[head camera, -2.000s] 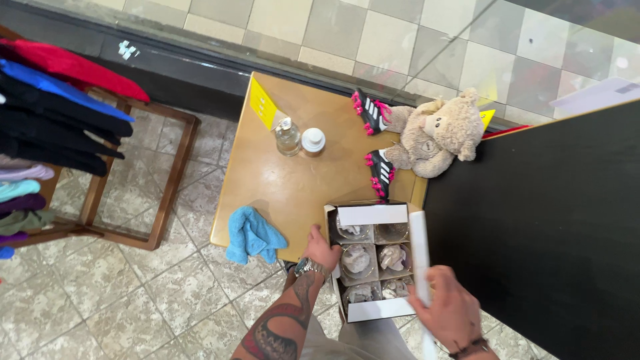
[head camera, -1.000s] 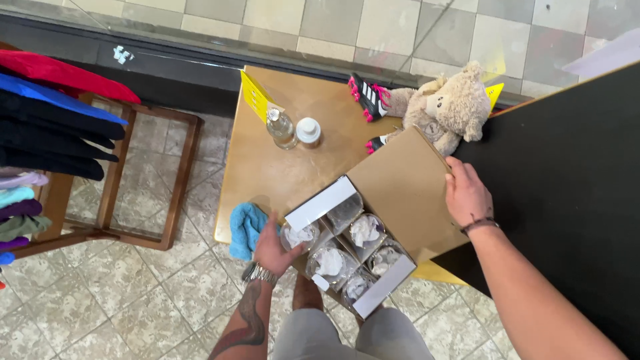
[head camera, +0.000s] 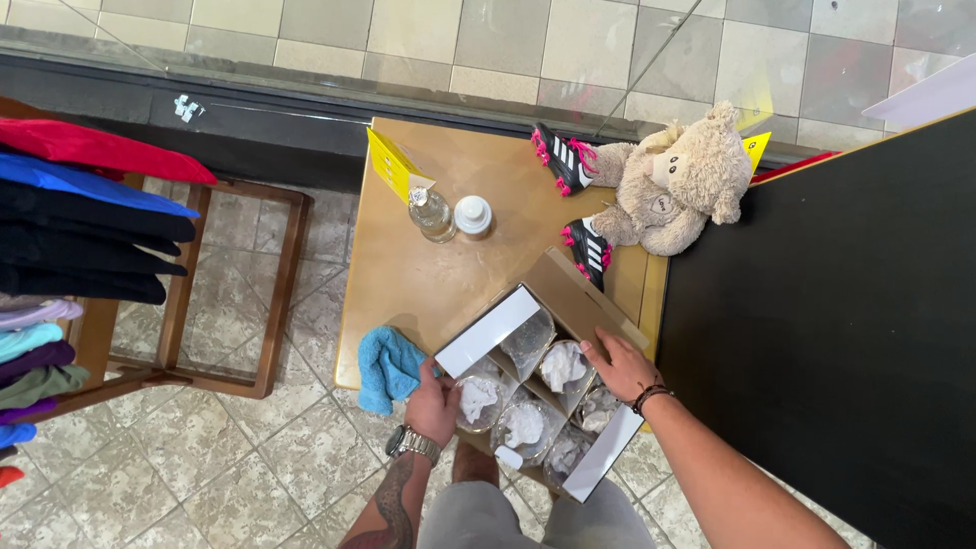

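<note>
An open cardboard box [head camera: 488, 329] with dividers sits tilted at the near edge of the wooden table [head camera: 412, 293]. Its cells hold several glasses [head camera: 524, 427] stuffed with white crumpled paper. My left hand [head camera: 435, 404] grips the box's left corner, its fingertips partly hidden by the flap. On the right side, my right hand [head camera: 621, 367] rests at the box's rim, by the raised brown lid [head camera: 583, 297]. A blue cloth [head camera: 387, 366] lies at the table edge beside my left hand. Beyond the box stand a clear glass bottle [head camera: 433, 217] and a white-capped bottle [head camera: 473, 217].
A teddy bear [head camera: 659, 187] in black football boots sits at the table's far right. A yellow folded card [head camera: 396, 164] stands far left. A black panel [head camera: 823, 305] borders the right side; folded clothes [head camera: 84, 229] and a wooden frame [head camera: 278, 297] are at left.
Two seconds ago the box stood squarer to the view; it is now turned. My right hand, on the lid's outer edge one second ago, is now at the box's right rim.
</note>
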